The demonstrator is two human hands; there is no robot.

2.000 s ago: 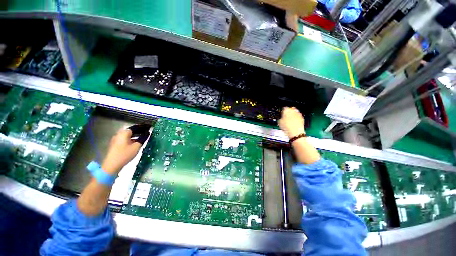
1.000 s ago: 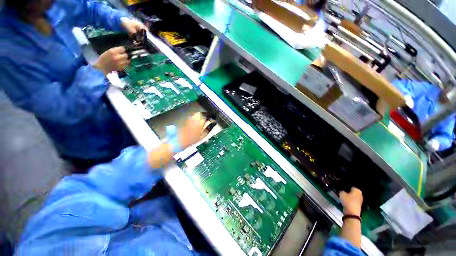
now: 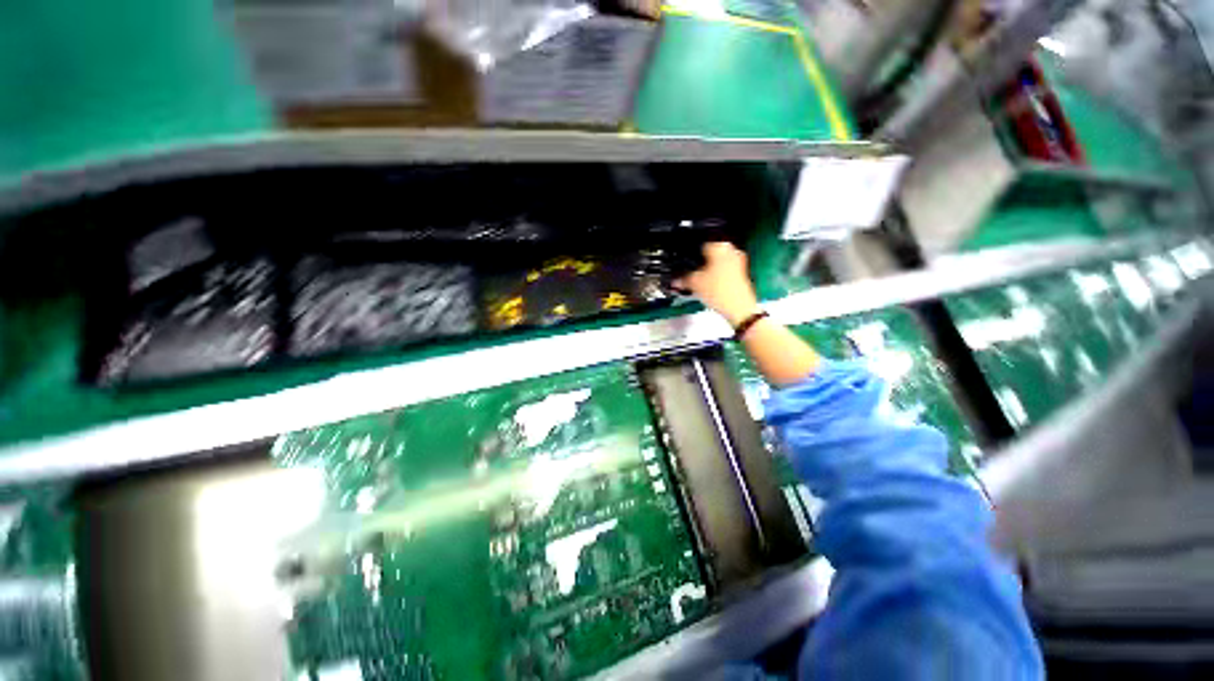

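Observation:
My right hand is at the right end of the row of black component bins, its fingertips over the rightmost bin. Motion blur hides whether it holds a part. A dark bracelet is on its wrist. My left hand is not in view. A large green circuit board with white patches lies on the line in front of me, blurred. The bins hold grey-silver components and yellow components.
Pale conveyor rail runs between boards and bins. Bare metal line bed shows left of the board, and a gap with a rod right of it. More boards lie at right. Boxes and a white paper are above.
The view has swung back from the left, so the neighbouring worker is out of frame. My left hand has gone out of view. My right hand remains at the right-end bin.

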